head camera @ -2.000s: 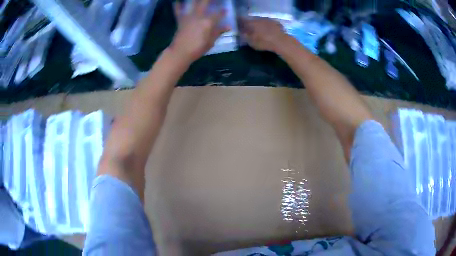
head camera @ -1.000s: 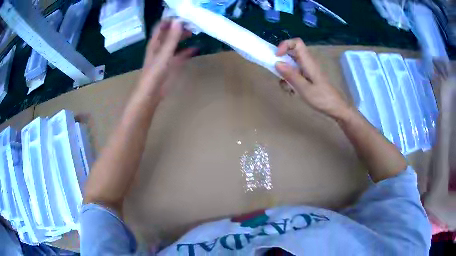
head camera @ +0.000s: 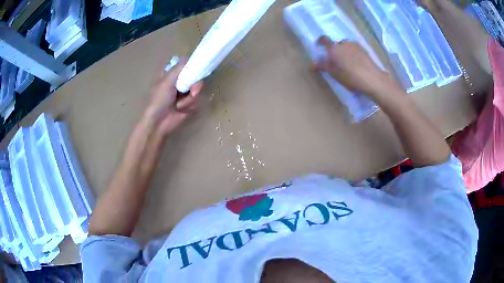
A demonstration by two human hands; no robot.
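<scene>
A white tray (head camera: 221,41), seen as a plain long bar, is in my left hand (head camera: 174,102), which grips its near end above the cardboard worktop. The tray's far end runs out of the top edge. My right hand (head camera: 351,63) is over another white tray (head camera: 309,19) with long hollows, at the left end of the row on the right. The fingers are at this tray's left side; whether they grip it is unclear. The hand hides the middle of the tray.
Stacked trays (head camera: 44,177) stand at the left on the cardboard worktop (head camera: 248,132). More trays (head camera: 411,44) lie at the right. A metal post (head camera: 33,52) and tray piles (head camera: 66,27) are at the dark belt. Another person's pink sleeve (head camera: 489,132) is at the right edge.
The view has turned right. The white bar-like tray has passed from my right hand to my left hand. My right hand has moved right, to the row of trays.
</scene>
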